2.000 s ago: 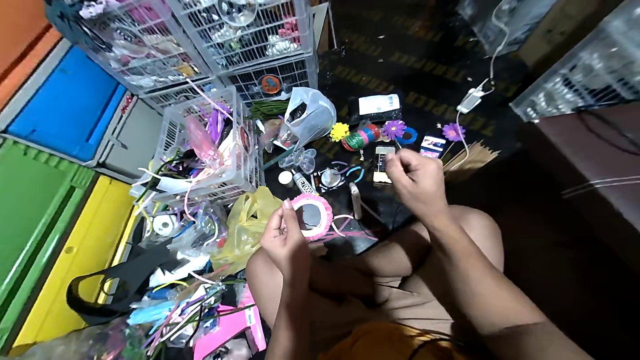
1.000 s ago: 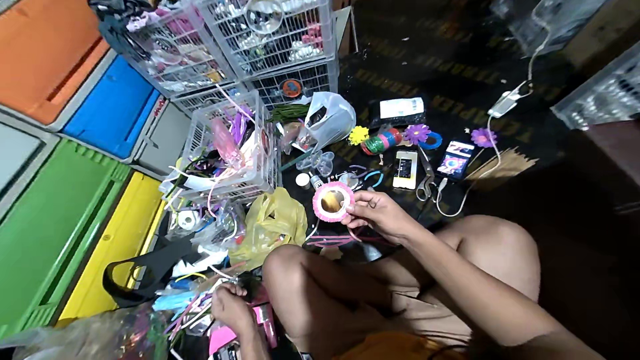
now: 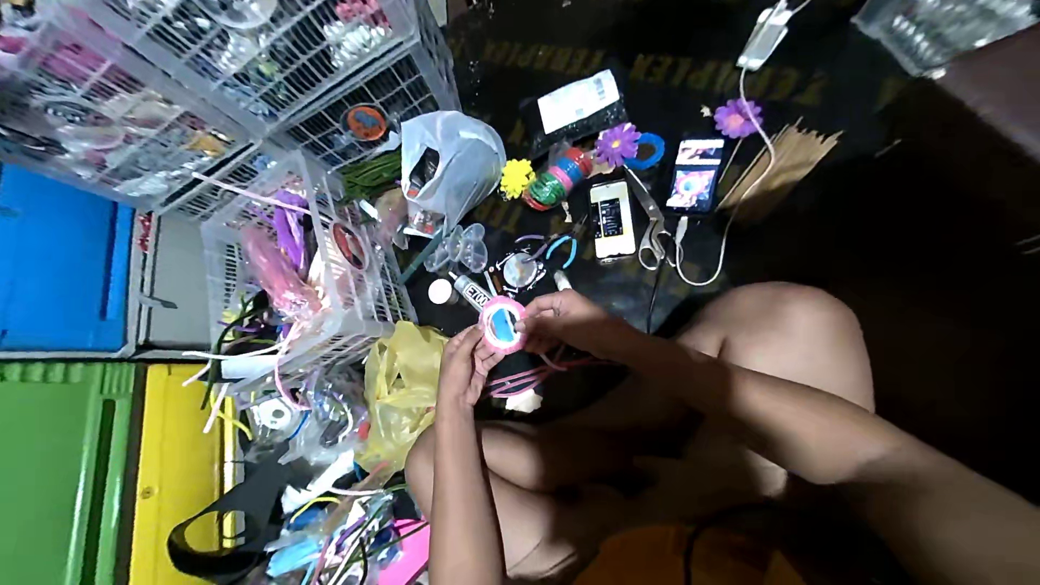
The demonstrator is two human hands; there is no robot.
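Both of my hands hold a round pink-rimmed mirror (image 3: 492, 341), its middle showing blue. My left hand (image 3: 465, 366) grips its lower left edge, and my right hand (image 3: 561, 321) pinches its right edge. Just beyond lie a glue tube (image 3: 471, 291), a white round cap (image 3: 440, 291), a small clear round container (image 3: 520, 270) and pliers with blue handles (image 3: 561, 251). Pink stems (image 3: 528, 378) lie on the floor below the mirror. Whether my right fingers also hold something small is unclear.
Plastic baskets (image 3: 309, 341) and a yellow plastic bag (image 3: 398, 382) stand at left. Ahead are a white bag (image 3: 455, 162), wire spools (image 3: 552, 187), artificial flowers (image 3: 617, 145), scissors (image 3: 652, 236), two phones (image 3: 613, 219) and a cable (image 3: 723, 252). Loose craft supplies (image 3: 349, 520) lie lower left.
My left hand has moved up from the loose supplies at the lower left to the mirror. My right hand still holds the mirror, which showed a brownish middle a second ago and now shows blue.
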